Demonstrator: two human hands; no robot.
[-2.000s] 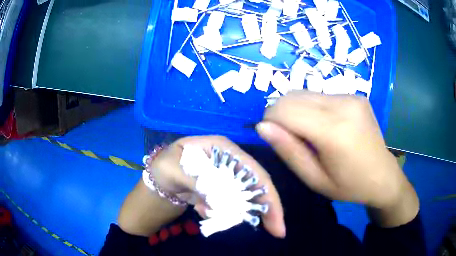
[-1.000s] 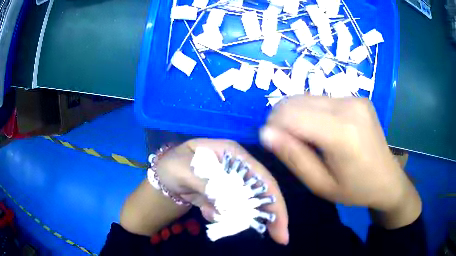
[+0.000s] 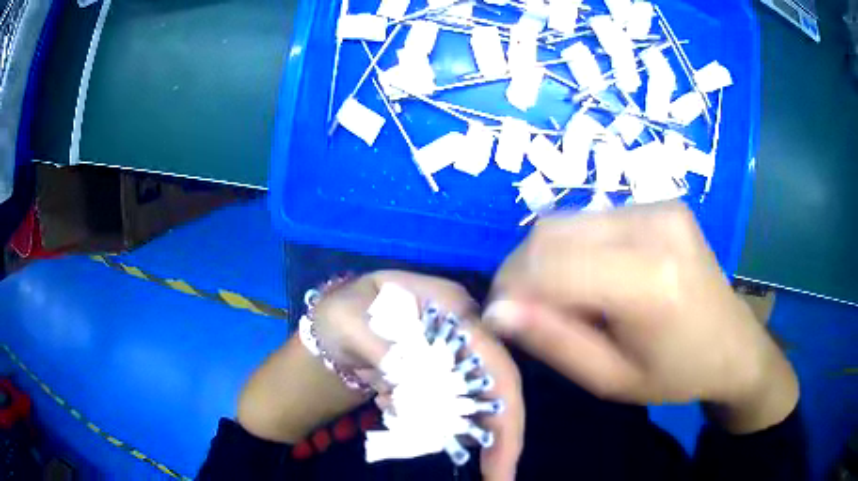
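Observation:
My left hand point(image 3: 376, 329), with a beaded bracelet at the wrist, holds a fanned bunch of tagged rods point(image 3: 423, 385). The white tags are stacked and glare; the silver ends point right in a curved row. My right hand point(image 3: 611, 301) is just right of the bunch, blurred, with thumb and fingers drawn together; whether it holds something small cannot be told. The blue parts tray point(image 3: 367, 211) lies beyond both hands, with many loose tagged rods point(image 3: 361, 121) in its upper and right parts.
The tray sits on a dark green bench mat point(image 3: 179, 94). Below the bench edge are a blue floor point(image 3: 122, 329) with yellow-black striped tape point(image 3: 179, 285) and a cardboard box point(image 3: 85, 207) at left. A pale, blue-edged bin point(image 3: 17, 103) is at the far left.
My right hand has moved down and closer to the bunch. My left hand has tilted slightly, with the bunch still in it. The tray appears shifted a little right in view.

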